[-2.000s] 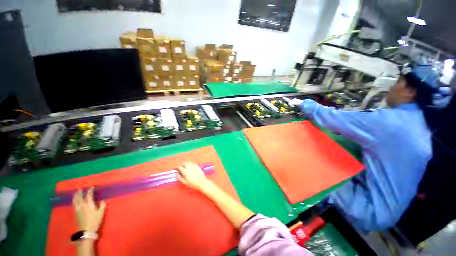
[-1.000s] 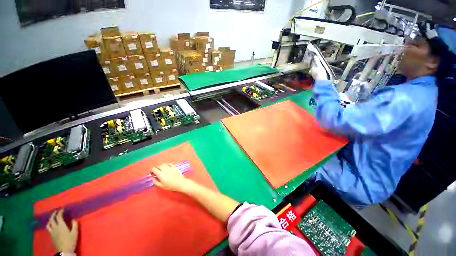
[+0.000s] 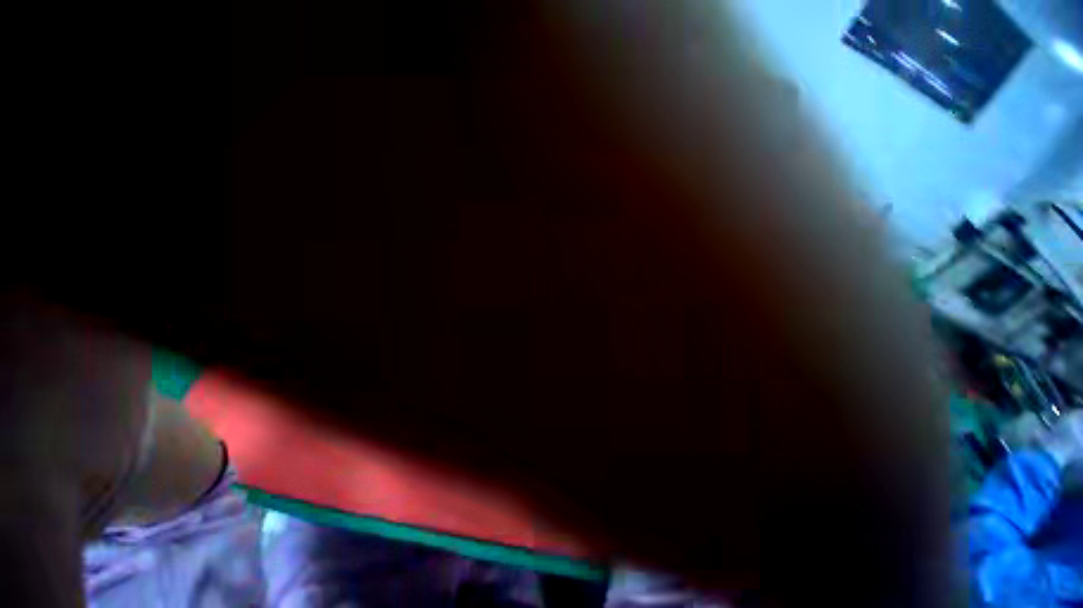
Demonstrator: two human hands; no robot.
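A very large, dark, blurred shape with a reddish-brown edge covers most of the view, close to the camera. It may be a hand, but I cannot tell which. At the left edge, bare skin of what looks like my left hand and wrist [image 3: 178,466] shows with a thin dark band and a lilac sleeve below. Its fingers are hidden or blurred. My right hand cannot be made out. Part of the red mat [image 3: 344,466] shows below the dark shape. The purple clear strip is not visible.
The green bench mat [image 3: 410,537] shows as a narrow edge around the red mat. A person's blue sleeve [image 3: 1015,517] is at the lower right. Blurred machinery [image 3: 998,285] stands at the right, below a dark wall panel [image 3: 938,54].
Both hands were on the purple strip on the red mat. Now the dark shape blocks most of the view, skin shows close at the left, and the camera view has tilted.
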